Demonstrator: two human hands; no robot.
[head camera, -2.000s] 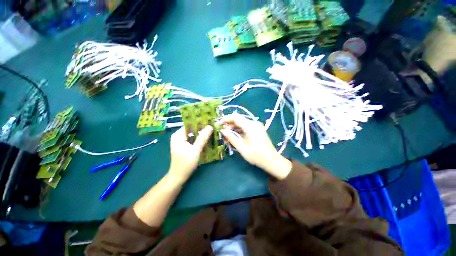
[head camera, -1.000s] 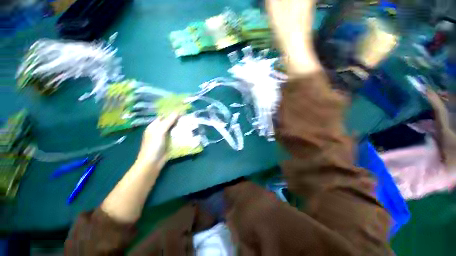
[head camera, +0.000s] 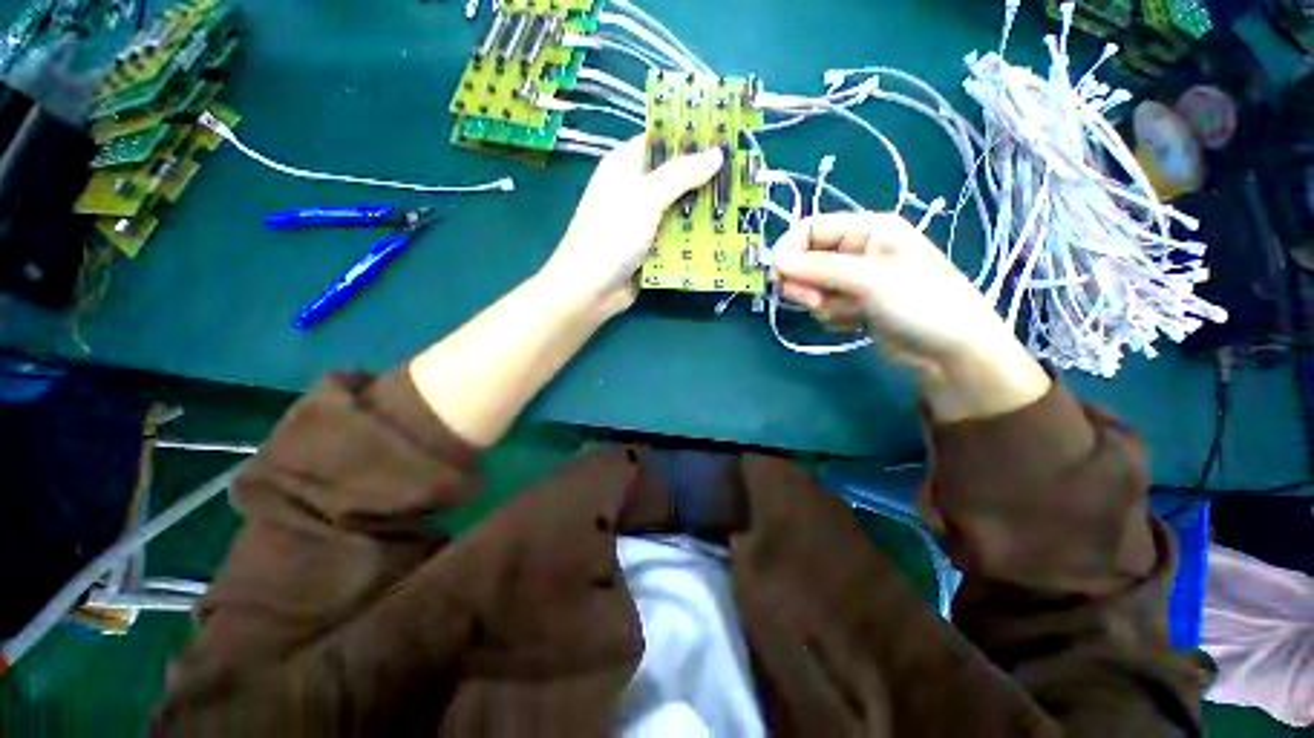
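Observation:
My left hand (head camera: 623, 224) holds a yellow-green circuit board panel (head camera: 695, 257) by its left side, thumb on top. My right hand (head camera: 850, 274) is at the panel's lower right edge, fingertips pinched together on the end of a thin white connector cable (head camera: 819, 349); the plug itself is hidden by the fingers. Other white cables trail from the panel's right edge. The large white cable pile (head camera: 1084, 231) lies to the right. A stack of wired boards (head camera: 497, 90) lies behind and left of the panel, its white cables running towards the panel.
Blue-handled cutters (head camera: 358, 274) lie open on the green bench mat (head camera: 476, 310). A single white cable (head camera: 346, 176) lies behind them, by overlapping unwired boards (head camera: 166, 108) at far left. Round spools (head camera: 1164, 144) and dark equipment stand at right. Pink cloth (head camera: 1261, 620) shows at lower right.
My right hand, reaching far forward past the cable pile one second ago, is back at the panel's right edge. The view has tilted down, so the bench things sit higher in the picture.

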